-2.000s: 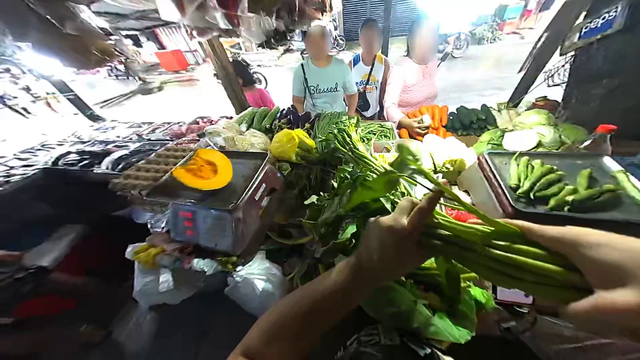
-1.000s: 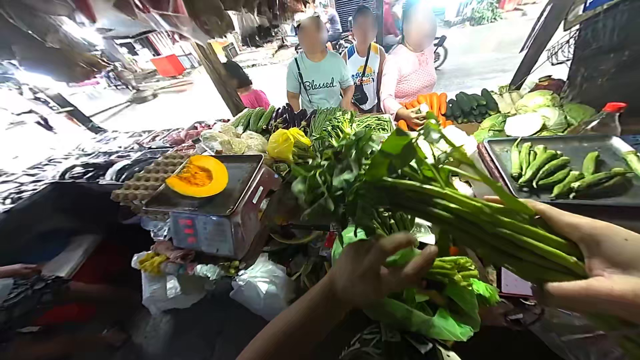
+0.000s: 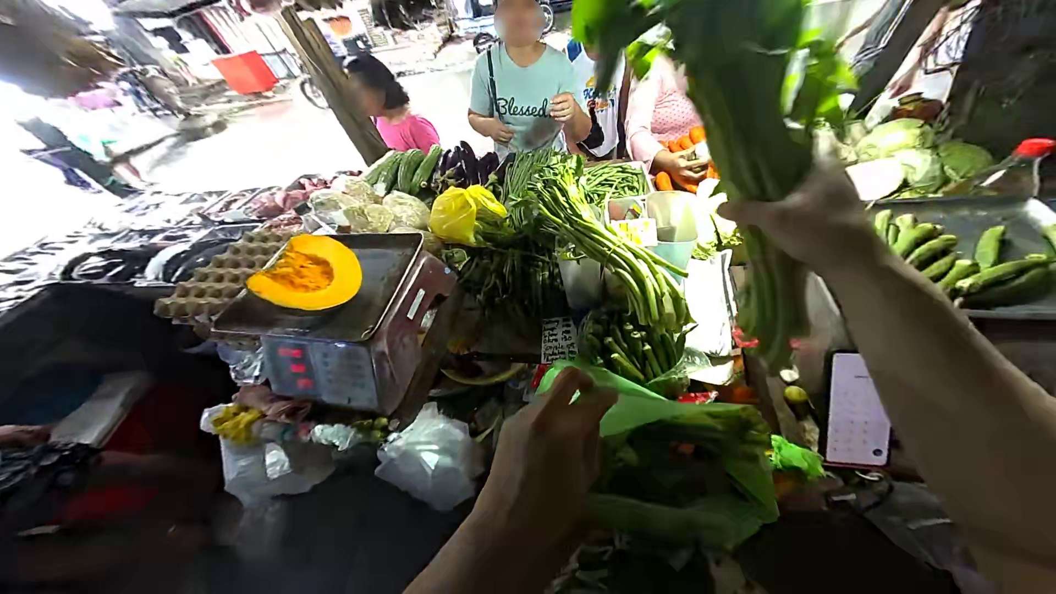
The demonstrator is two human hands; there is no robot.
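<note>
My right hand [image 3: 804, 210] grips a bundle of leafy green stalks [image 3: 747, 107], held upright with the leaves at the top, partly blurred. My left hand [image 3: 561, 421] pinches the rim of a green plastic bag [image 3: 615, 384], low in front of me. Dark greens show inside the bag. Beyond it, more long green stems [image 3: 631, 272] lie on the stall, above a bundle of cut stems [image 3: 635, 351]. To the left, a cut piece of orange squash [image 3: 305, 272] rests on the tray of a digital scale [image 3: 355, 330].
A phone [image 3: 858, 408] lies below my right forearm. Green pods sit in a metal tray [image 3: 1011, 309] at right, cabbages [image 3: 924, 157] behind. Egg trays [image 3: 206, 285] and white plastic bags [image 3: 433, 458] are at left. Several people stand or sit across the stall; a bottle [image 3: 1019, 173] has a red cap.
The stalk bundle, earlier held lying sideways, is now raised upright in my right hand. My left hand has left the bundle and taken hold of the green bag. The view has shifted.
</note>
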